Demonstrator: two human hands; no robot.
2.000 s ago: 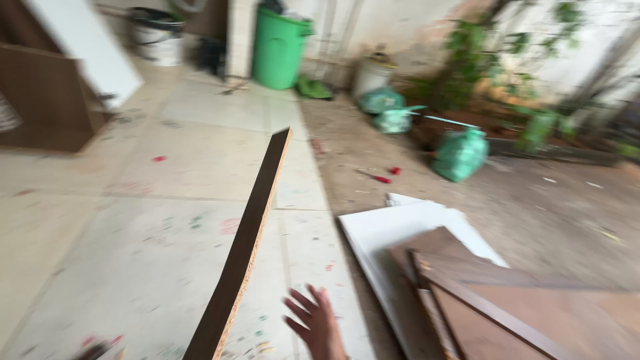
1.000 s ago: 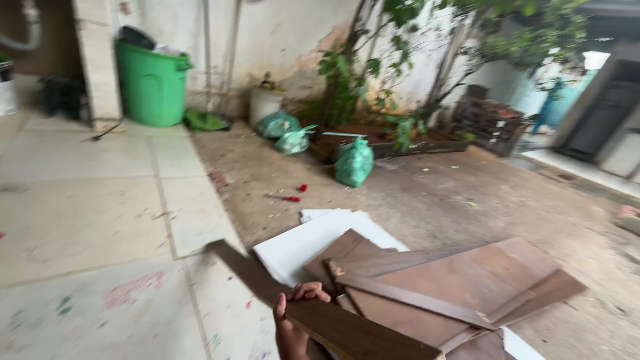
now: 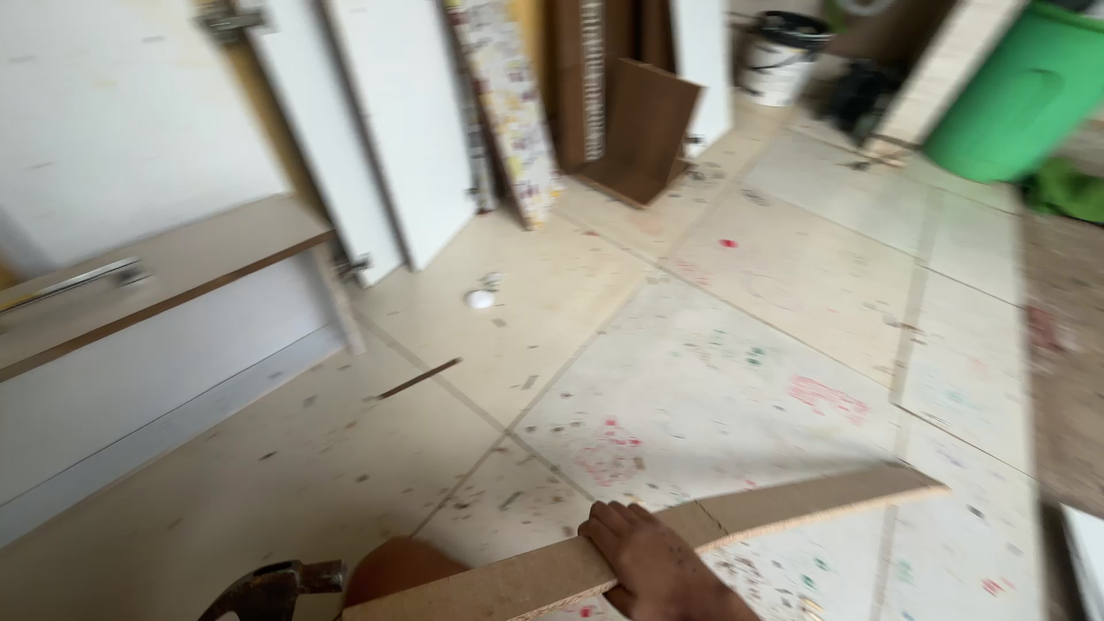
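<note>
My right hand (image 3: 660, 561) is closed around a long, narrow strip of particle board (image 3: 793, 509), which runs from the bottom centre up to the right above the tiled floor. The strip's upper face is brown and its rough cut edge shows. At the bottom left is the dark metal head of a claw hammer (image 3: 293, 582); its handle and whatever holds it are out of frame. My left hand does not show. A bare knee shows between the hammer head and the strip.
A low cabinet piece (image 3: 172, 267) with a handle lies at the left. White panels (image 3: 405, 121) with hinges, a patterned board (image 3: 504, 103) and a brown panel piece (image 3: 651, 129) stand behind. Farther right are a white bucket (image 3: 772, 69) and a green bin (image 3: 1018, 95). Small debris dots the tiles.
The view has swung left, from the pile of brown and white boards to the cabinet parts. My right hand, open two seconds ago, is now around the board strip. The hammer head has come into view.
</note>
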